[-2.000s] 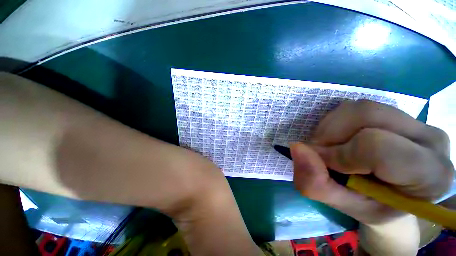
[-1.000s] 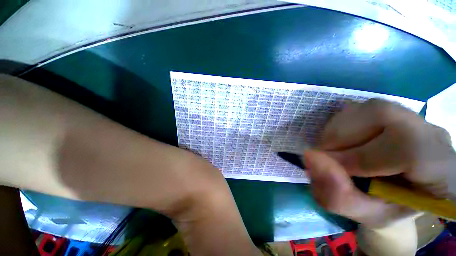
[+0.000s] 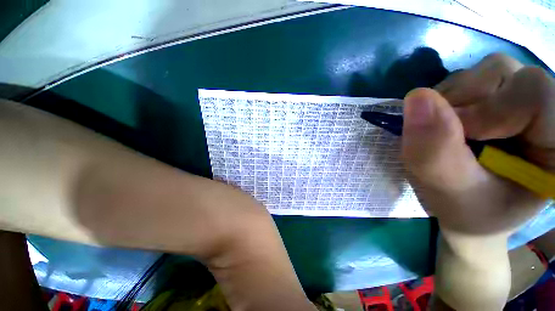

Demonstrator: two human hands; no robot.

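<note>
The white printed grid sheet (image 3: 274, 146) lies on the green bench mat (image 3: 243, 61), with rows and columns of tiny grey print. My right hand (image 3: 481, 133) holds a marker pen (image 3: 517, 171) with a yellow barrel, black grip and black tip. The tip is over the upper right part of the sheet; whether it touches the paper cannot be told. My right hand and the pen hide the sheet's right end. My bare left arm crosses from the left edge and bends down past the sheet's lower left corner. No fingers of my left hand show.
A pale bench edging band (image 3: 152, 30) curves across the top left beyond the mat. White paper or surface (image 3: 420, 7) shows at the top right. Red plastic items (image 3: 377, 299) and a bit of yellow cloth (image 3: 188, 299) show at the bottom edge.
My right hand and the pen have moved up, away from me, and the tip has gone from the sheet's lower part to its upper part. The sheet's lower right margin now shows.
</note>
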